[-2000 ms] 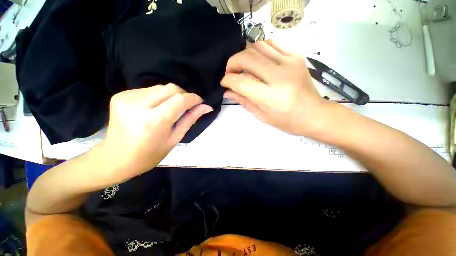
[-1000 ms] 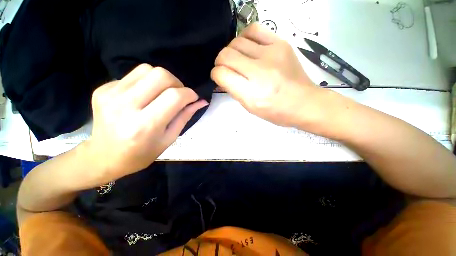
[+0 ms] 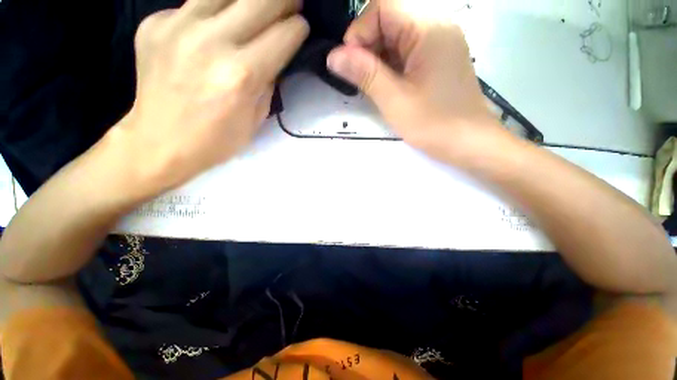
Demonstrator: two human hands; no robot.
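The black garment fabric [image 3: 52, 82] is bunched at the upper left, and part of it runs between my hands. My left hand [image 3: 211, 82] is on the fabric with its fingers curled, partly cut off by the top edge. My right hand [image 3: 416, 74] pinches the fabric edge between thumb and fingers near the top centre. The thread snips [image 3: 512, 113] lie right of my right hand, which partly hides them. The needle and presser foot cannot be made out.
The white bed slide [image 3: 319, 111], with a dark rounded outline, shows below the fabric. A printed ruler scale [image 3: 174, 208] runs along the front table edge. Loose thread [image 3: 596, 43] and a white stick [image 3: 635, 70] lie at the right. Embroidered black cloth [image 3: 245, 297] covers the lap.
Both hands have moved up in the view with the fabric, and the bed slide outline is now uncovered. My right hand has turned, showing its thumb. The snips are now more hidden.
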